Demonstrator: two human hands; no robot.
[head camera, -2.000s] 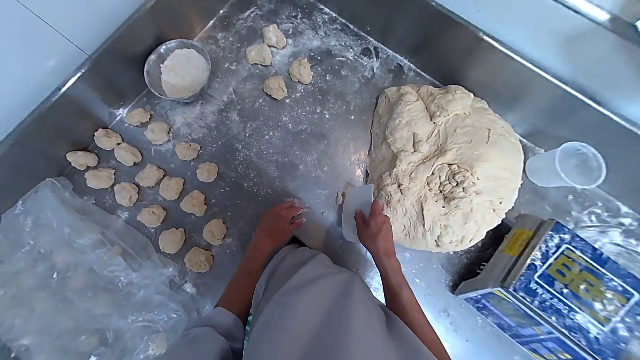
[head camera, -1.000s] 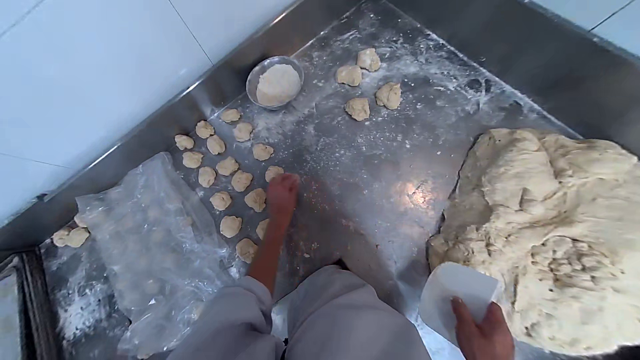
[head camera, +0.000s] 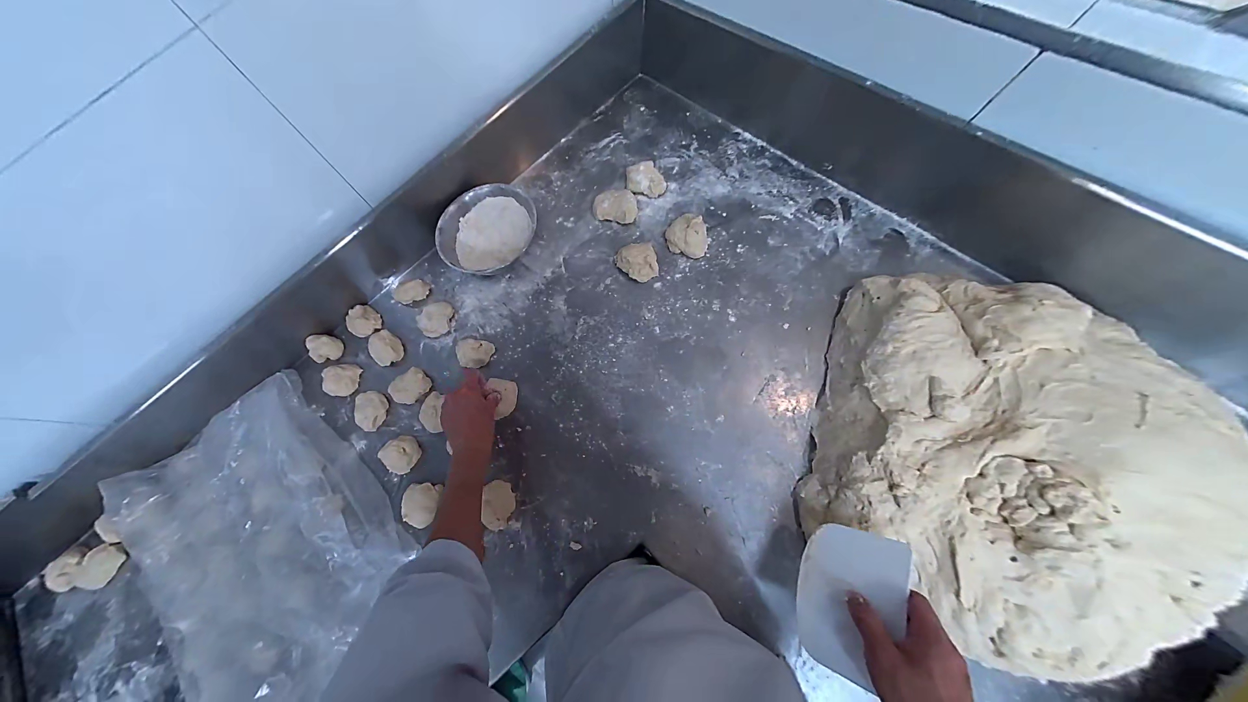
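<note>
My left hand (head camera: 470, 414) is among the small dough pieces on the steel work surface, its fingers at a dough piece (head camera: 502, 397); whether they grip it or only touch it I cannot tell. Other pieces, such as this dough piece (head camera: 475, 353), lie in loose rows around it. My right hand (head camera: 907, 643) holds a white plastic dough scraper (head camera: 850, 595) by its edge, beside the lower left side of a large dough mass (head camera: 1053, 468). The mass has a torn, lumpy hollow in its top.
A bowl of flour (head camera: 494, 232) stands near the left steel rim (head camera: 409, 219). Several dough pieces (head camera: 638, 261) lie toward the far corner. Clear plastic sheeting (head camera: 253, 526) covers more pieces at the left. Flour dusts the steel surface (head camera: 663, 370), and tiled walls rise behind the rim.
My left hand has moved from near my body, two seconds ago, out to the dough pieces. My right hand keeps the scraper near the large dough. The view has swung considerably.
</note>
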